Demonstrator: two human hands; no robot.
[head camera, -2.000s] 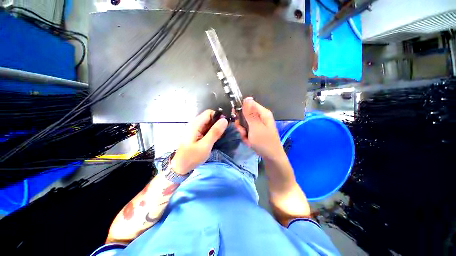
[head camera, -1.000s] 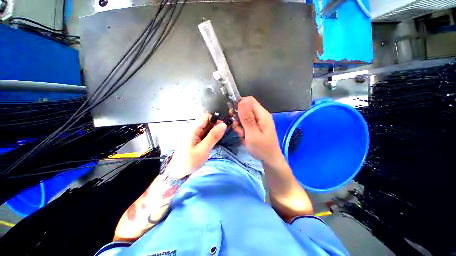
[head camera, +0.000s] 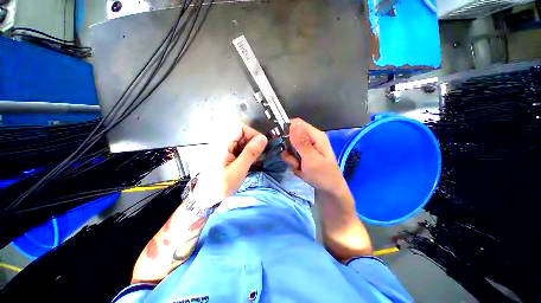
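Note:
The silver loading bar (head camera: 258, 72) slants over the front of the grey work plate (head camera: 196, 71), its far end pointing up and left. Several small blocks show along its left edge. My right hand (head camera: 311, 151) is closed around the bar's near end. My left hand (head camera: 240, 160) is just left of that end, thumb and forefinger brought close together. Whether something small is between its fingertips cannot be told. Dark, blurred material shows between the two hands.
Black cables (head camera: 139, 83) cross the plate's left side. A blue scrap bucket (head camera: 394, 168) stands at the right, with dark bits inside. Dense black cable bundles (head camera: 492, 160) hang at the right and also at the left, below a grey rail (head camera: 50, 107).
The dark piece seen earlier at my left fingertips no longer shows clearly. My left hand has shifted slightly away from the bar. My right hand still holds the bar. The view has shifted a little.

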